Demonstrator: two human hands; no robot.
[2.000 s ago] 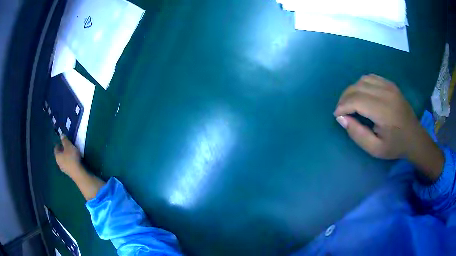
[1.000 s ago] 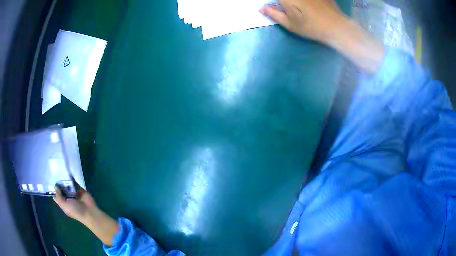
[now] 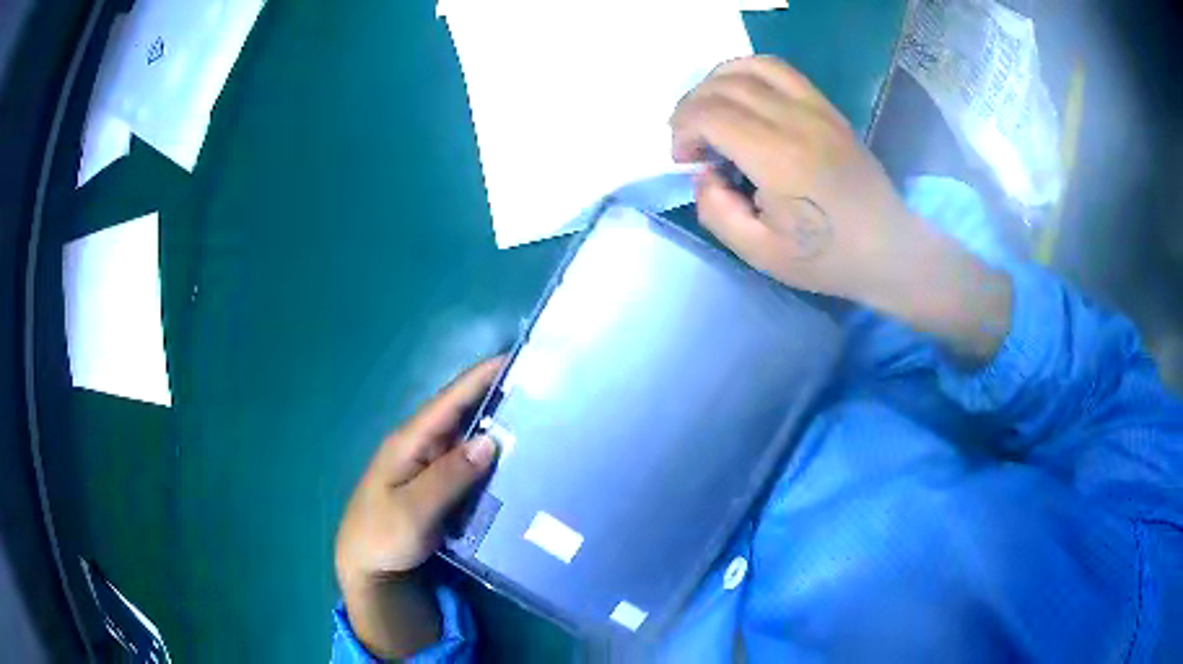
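A flat tablet-like unit [image 3: 675, 389] with a shiny silver-grey face, thin dark rim and small white patches is tilted in front of my smock. My left hand [image 3: 405, 512] grips its left edge, thumb on the face. White sleeves [image 3: 571, 110] lie at the far side of the bench. My right hand [image 3: 804, 188] is curled over the near right part of the top sleeve, thumb and fingers pinching its edge, just above the unit's upper end. That edge looks lifted; the fingertips are partly hidden.
White sleeves lie at the upper left [image 3: 175, 71], and another white sheet [image 3: 119, 311] lies below them. Part of a dark panel [image 3: 123, 616] shows at the lower left. A crinkled clear printed bag [image 3: 992, 97] is at the right bench edge. The bench [image 3: 298, 298] is glossy green.
My left hand has brought the unit from the far left to in front of my smock. My right hand has drawn a sleeve edge nearer. The view has shifted.
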